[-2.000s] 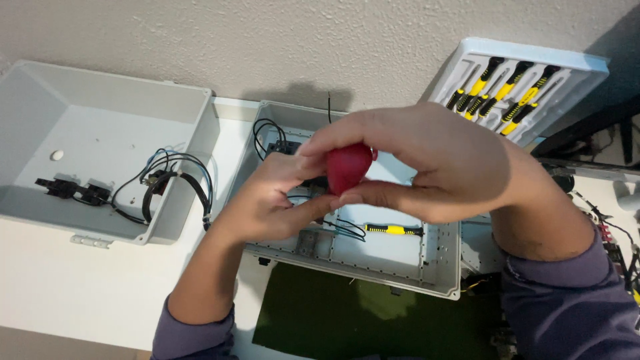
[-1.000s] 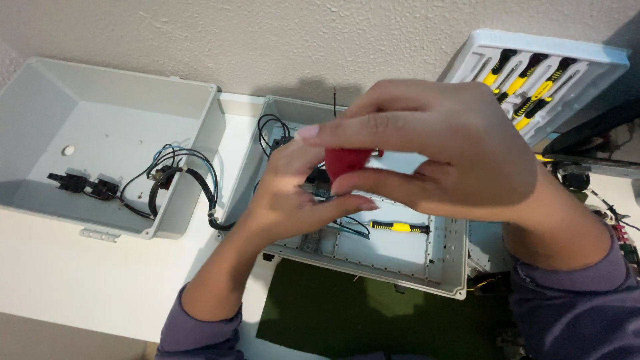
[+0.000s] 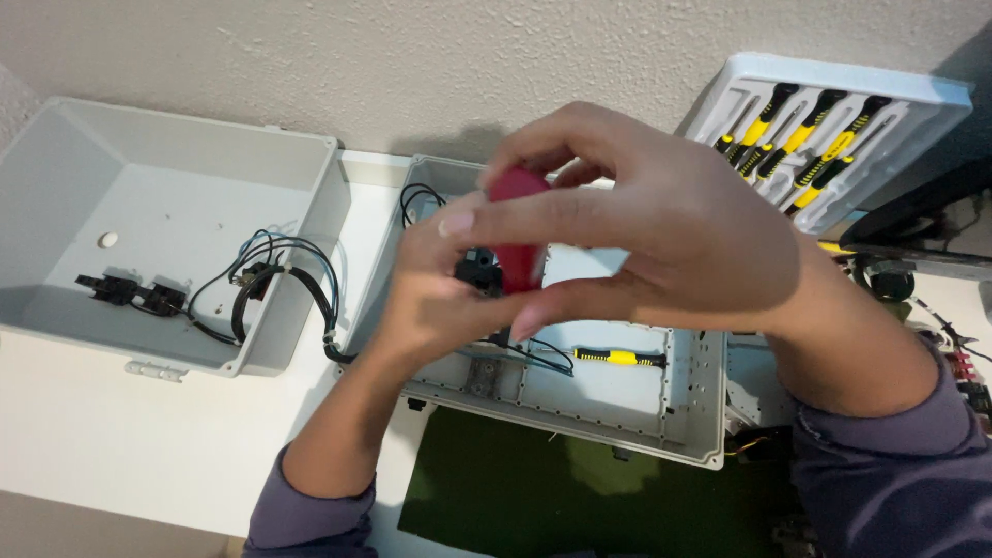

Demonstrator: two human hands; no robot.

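Note:
My right hand (image 3: 643, 225) is closed around a red handle (image 3: 519, 225), most likely a screwdriver's, whose shaft is hidden. Just left of it, my left hand (image 3: 442, 287) is curled with thumb and fingers close to the handle's lower part; whether it grips anything is hard to tell. Both hands are above the right-hand grey plastic enclosure (image 3: 604, 442). Between them a black component (image 3: 479, 271) shows in part. Below and right of it, a yellow and black precision screwdriver (image 3: 620, 357) lies in the enclosure, beside dark and blue wires (image 3: 550, 364).
At left lies a grey enclosure half (image 3: 225, 147) with black switch blocks (image 3: 132, 292) and a wire bundle (image 3: 310, 287) running right. A white tray (image 3: 914, 85) of yellow and black screwdrivers leans at the wall. A green mat (image 3: 496, 488) lies in front, electronics (image 3: 891, 279) at right.
The fingers of my right hand have shifted around the red handle, and more of the handle shows now. My left hand stays close beside it.

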